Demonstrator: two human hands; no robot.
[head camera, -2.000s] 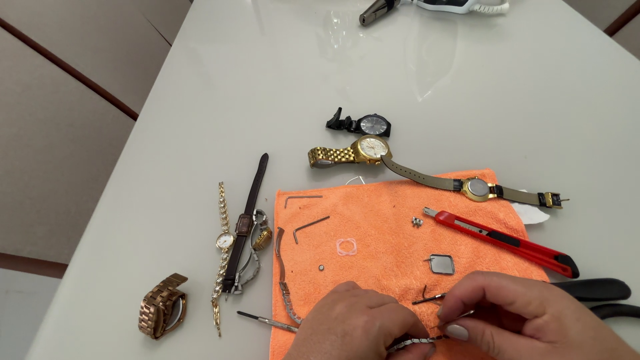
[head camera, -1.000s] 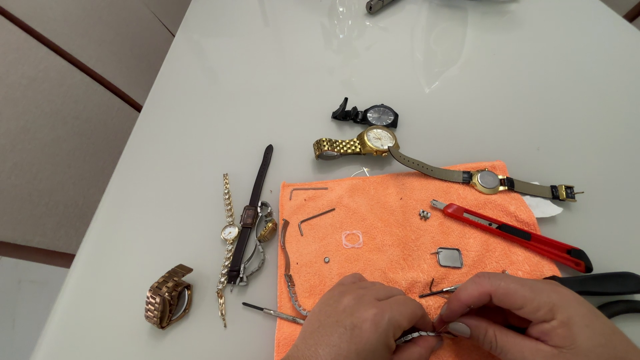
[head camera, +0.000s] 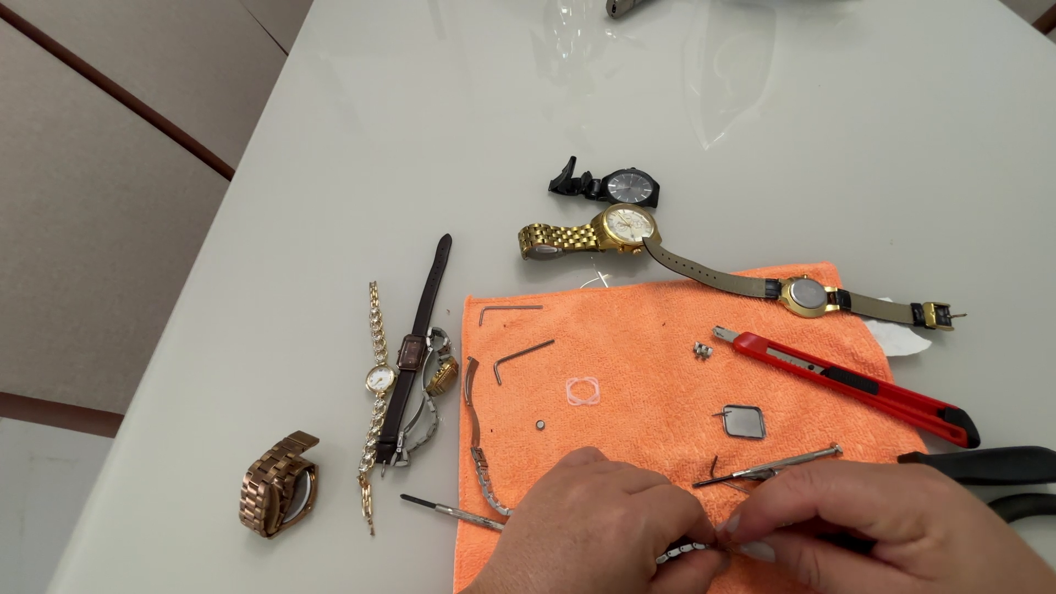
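Note:
My left hand (head camera: 602, 528) rests low over the orange cloth (head camera: 627, 330), its fingers closed on a silver metal watch bracelet (head camera: 683, 550). Thumb and forefinger of my right hand (head camera: 866, 528) pinch at the bracelet's end; any small part between them is hidden. Above my right hand lie a precision screwdriver (head camera: 775, 466) and a rectangular watch case part (head camera: 744, 421). Another screwdriver (head camera: 454, 511) runs partly under my left hand. Beside it, a second bracelet piece (head camera: 478, 445) curves along the cloth's left edge. A small round button cell (head camera: 540, 425) and a pinkish clear ring (head camera: 582, 391) lie nearby.
Two hex keys (head camera: 524, 351) lie at upper left on the cloth, a red utility knife (head camera: 850, 384) at right, beside black-handled pliers (head camera: 982, 466). Several watches surround it, including a gold one (head camera: 629, 227), a black one (head camera: 631, 187) and a rose-gold one (head camera: 276, 487).
The view has shifted somewhat. Both hands stay together at the bracelet, with only slight finger movement. More of the screwdriver beside my right hand shows now.

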